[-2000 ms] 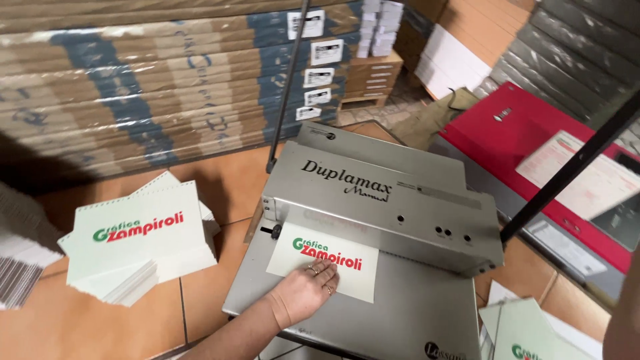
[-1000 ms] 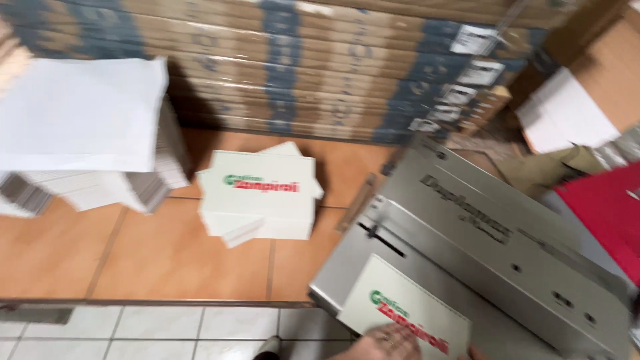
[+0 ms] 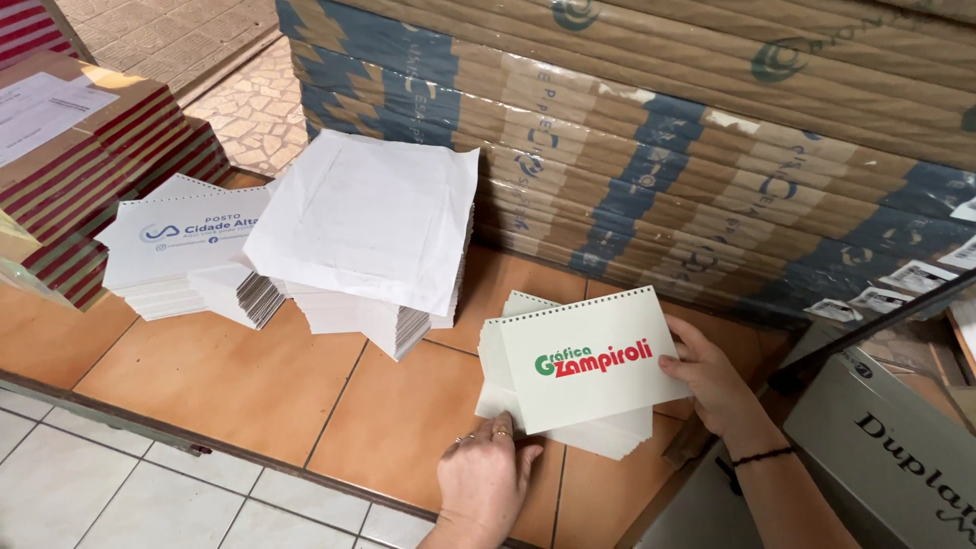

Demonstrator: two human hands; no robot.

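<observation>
A printed card sheet [image 3: 595, 389], with a row of punched holes along its top edge, lies slightly turned over a stack of similar sheets [image 3: 610, 438]. My right hand [image 3: 705, 374] grips its right edge between thumb and fingers. At the lower left corner of the sheet and stack is my left hand [image 3: 488, 473], fingertips touching the paper; whether it pinches anything is unclear. To the right, partly in view, stands the grey Duplamax manual punching machine [image 3: 884, 442].
Farther left on the tiled counter [image 3: 412, 412] stand a paper-covered stack [image 3: 366, 221] and a stack of punched printed sheets [image 3: 183, 252]. Wrapped cardboard packs [image 3: 534, 145] rise behind. Striped bundles [image 3: 114, 175] stand at the far left. The machine's dark lever [image 3: 869, 328] slants at right.
The printed sheet has moved from the punching machine to the stack on its left, held by my right hand. My left hand has come to the stack. The view has swung left.
</observation>
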